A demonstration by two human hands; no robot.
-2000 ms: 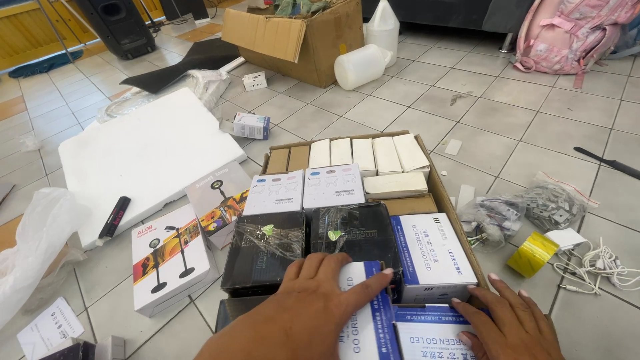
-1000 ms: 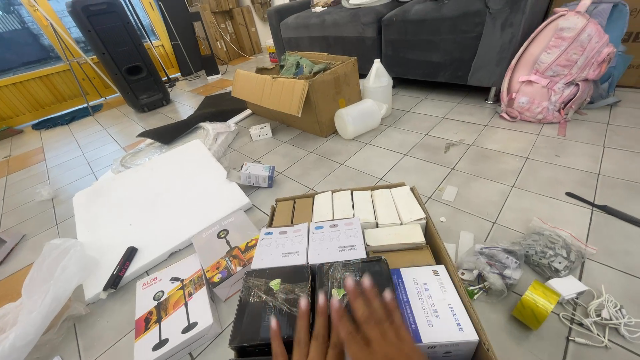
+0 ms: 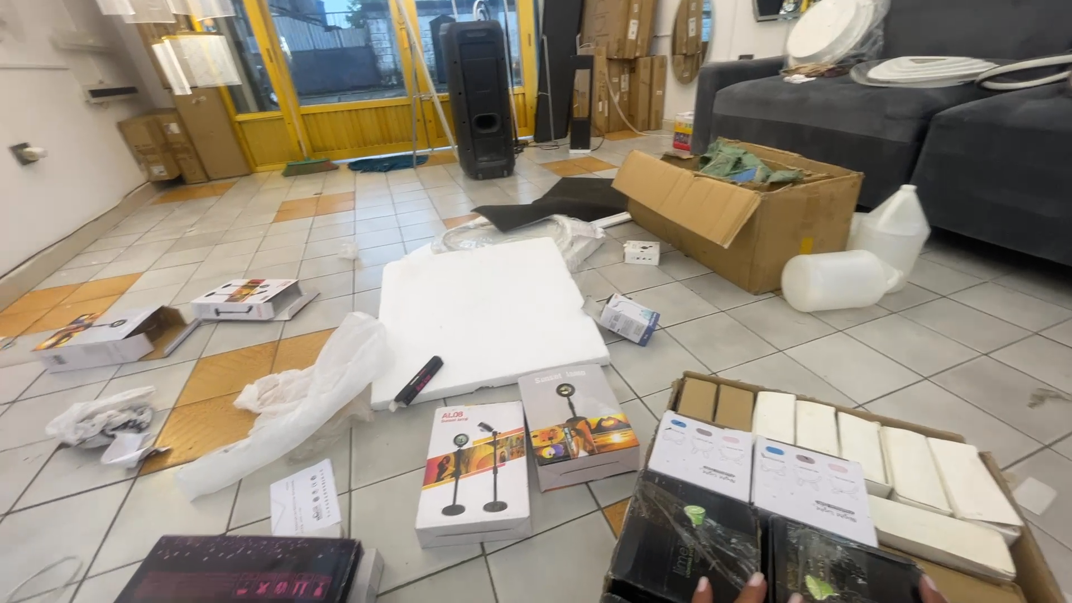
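Note:
At the bottom edge, the fingertips of my left hand [image 3: 730,590] touch the near part of a black box wrapped in clear plastic [image 3: 695,536]. A fingertip of my right hand [image 3: 928,588] shows at the right side of a second black box [image 3: 846,561]. The rest of both hands is out of frame, so their grip is hidden. Both black boxes sit in an open cardboard carton [image 3: 1026,553], beside printed white boxes [image 3: 812,486] and a row of plain white boxes [image 3: 917,469]. Left of the carton, two sunset lamp boxes [image 3: 473,477] lie on the tiles.
A white foam sheet [image 3: 486,310] lies ahead with a dark tube-shaped item [image 3: 418,381] on its edge. Plastic wrap [image 3: 310,402], a dark purple box [image 3: 243,569] and lamp boxes [image 3: 247,299] are at left. A larger carton [image 3: 779,226] and plastic jugs [image 3: 837,280] stand farther right.
The view has swung up and left. The blue and white LED box under my hands two seconds ago is out of view. Both hands now show only as fingertips at the bottom edge.

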